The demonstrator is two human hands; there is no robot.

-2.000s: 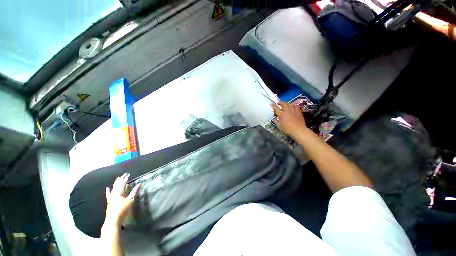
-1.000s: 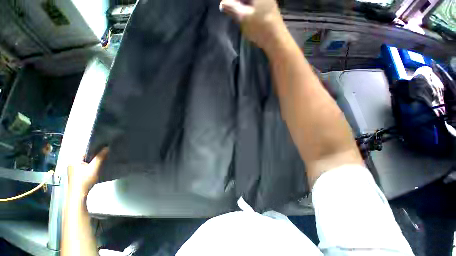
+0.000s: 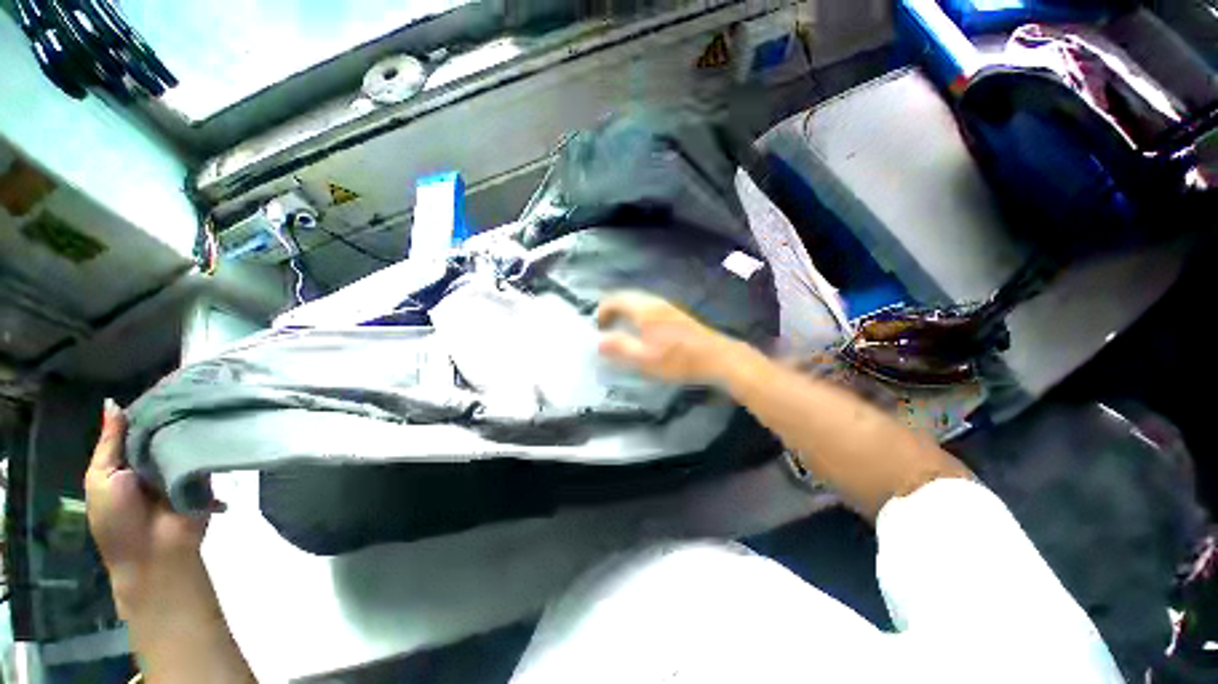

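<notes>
A grey jacket (image 3: 347,388) lies bunched over the black padded arm (image 3: 387,505), its left end lifted clear of the arm's rounded end. Its far part is heaped at the back of the pale table, with a small white label near the right side. My left hand (image 3: 140,501) holds the jacket's left end between thumb and fingers. My right hand (image 3: 655,337) is blurred over the middle of the jacket, fingers partly bent; whether it touches the cloth is unclear.
The steam iron (image 3: 922,344) rests on a patterned cloth to the right, dark hoses running up from it. A second pale table (image 3: 895,147) stands at the upper right with a blue item. A blue box (image 3: 438,214) stands behind the jacket. A dark grey heap (image 3: 1095,508) lies low right.
The jacket was raised and spread in front of me and now lies across the black arm. My right hand has come down onto or over its middle; my left hand now holds its left end.
</notes>
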